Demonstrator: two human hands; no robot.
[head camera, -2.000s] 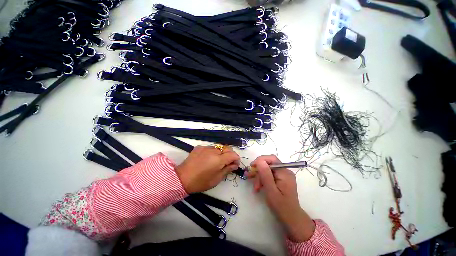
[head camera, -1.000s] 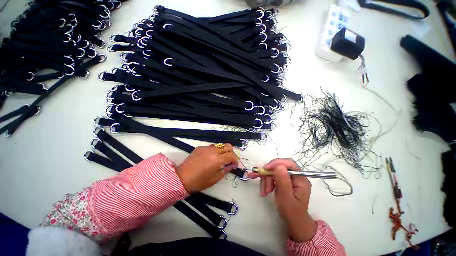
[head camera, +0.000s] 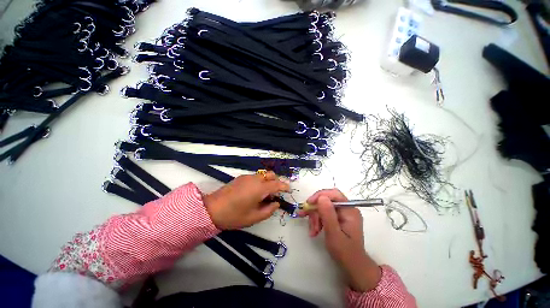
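My left hand (head camera: 246, 200) is closed on a black webbing strap (head camera: 284, 205) near its right end. A silver D-ring (head camera: 295, 210) shows at that end, with fine thread tails around it. My right hand (head camera: 335, 224) holds a slim silver pen-shaped tool (head camera: 356, 203) like a pencil. Its yellowish tip points left, at or very near the D-ring; whether it touches cannot be told. A few straps (head camera: 238, 260) fan out under and beside my left forearm, partly hidden by the sleeve.
A large stack of straps (head camera: 241, 84) lies at centre, another heap (head camera: 54, 54) at far left. Thread waste (head camera: 407, 153), pale cord (head camera: 405, 224), a black adapter (head camera: 418, 53) on a white power strip (head camera: 399, 37), slim snips or tweezers (head camera: 475, 216) and black fabric (head camera: 521, 114) lie right.
The pen-shaped tool was drawn slightly right one second ago and is now back left at the strap end. My left hand has shifted a little left, showing more of the strap.
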